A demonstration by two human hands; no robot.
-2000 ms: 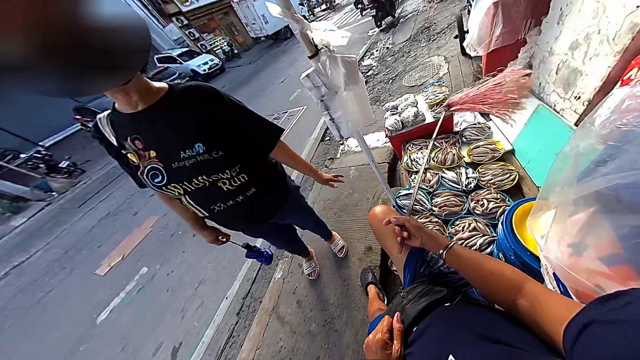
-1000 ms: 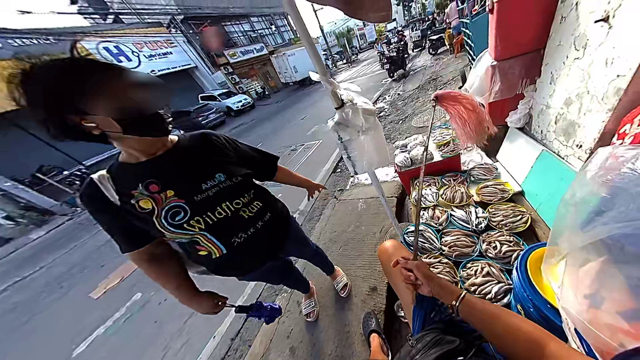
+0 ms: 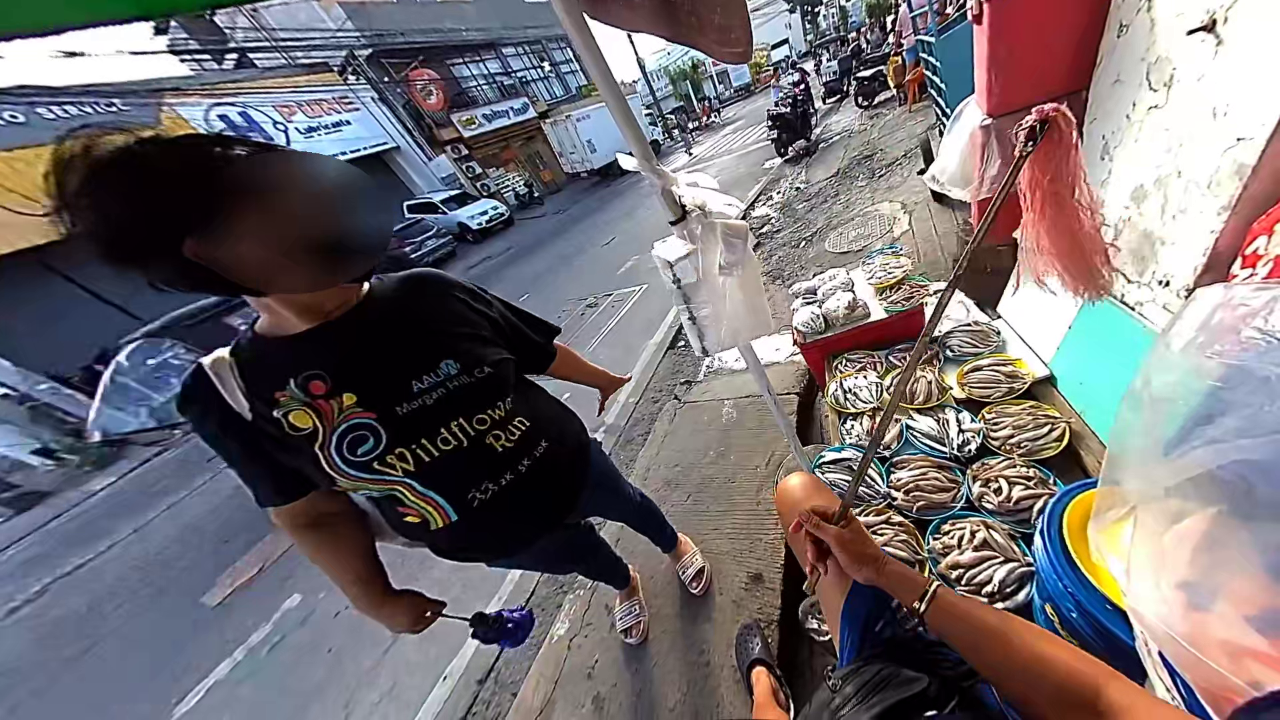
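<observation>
My right hand (image 3: 838, 545), with a bracelet at the wrist, rests by my bent knee and grips the lower end of a long thin stick (image 3: 925, 335). Pink plastic strands (image 3: 1066, 205) hang from the stick's upper end, beside the wall. Under and beyond the stick, small fish lie sorted in round plastic-rimmed baskets or plates, among them a near one (image 3: 980, 562) and a yellow-rimmed one (image 3: 993, 377). Bagged goods (image 3: 828, 300) sit on a red box (image 3: 862, 340) behind them. My left hand is out of view.
A person in a black shirt (image 3: 430, 420) stands at left, holding a small purple folded item (image 3: 502, 627). A pole (image 3: 620, 95) with plastic bags (image 3: 728, 285) rises between us. Stacked blue basins (image 3: 1075, 580) and a large clear bag (image 3: 1190, 480) are at right; parked vehicles line the street.
The view has tilted up, and the pink strands now hang down from the stick. My left hand, seen low over my lap two seconds ago, is out of view. My right hand keeps its grip.
</observation>
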